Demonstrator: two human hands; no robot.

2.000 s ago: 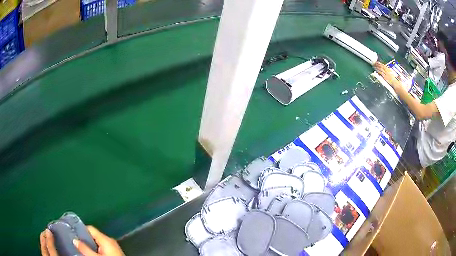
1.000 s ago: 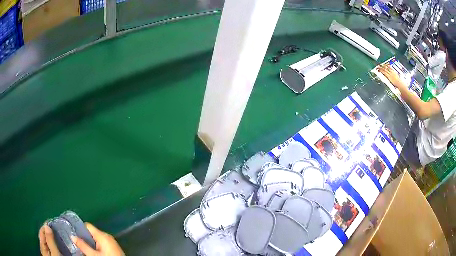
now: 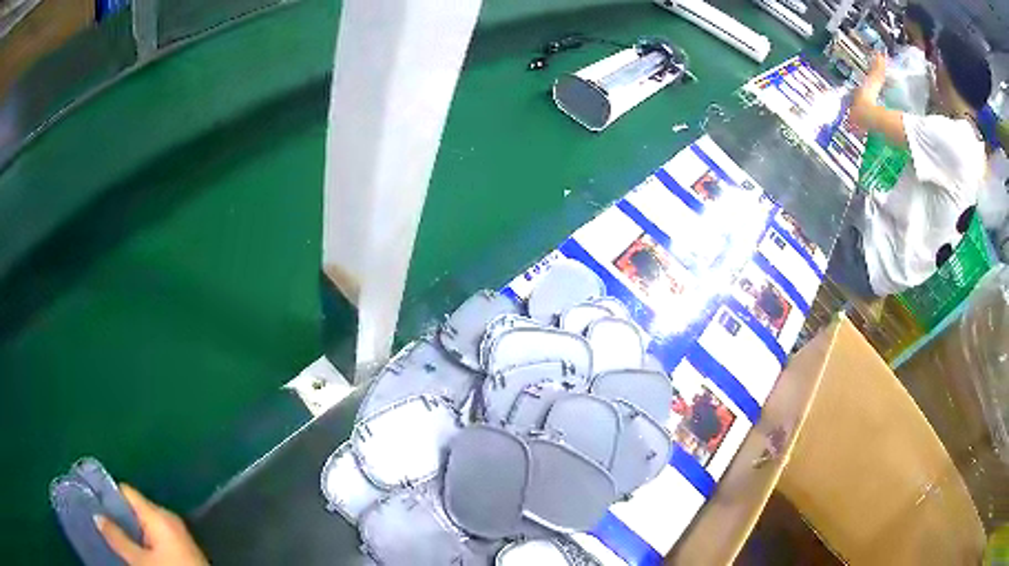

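Two blue-grey end caps (image 3: 83, 506) are held together, on edge, at the lower left over the green surface. My right hand (image 3: 160, 533) grips them from the right, thumb on the near cap; the hand is cut off by the bottom edge. My left hand is not in view. A pile of overlapping grey end caps (image 3: 487, 464) lies on the dark bench and printed sheets, right of my hand.
A white pillar (image 3: 387, 144) rises at the belt's edge. A housing (image 3: 625, 88) with a black cord lies on the green conveyor (image 3: 221, 276). Printed sheets (image 3: 664, 210) and an open carton (image 3: 863, 442) are at right. A person stands beyond.
The view has shifted, moving the pile, pillar and housing left and up in the picture. The left hand's fingers on the caps have gone out of sight. The other person's arm is now raised.
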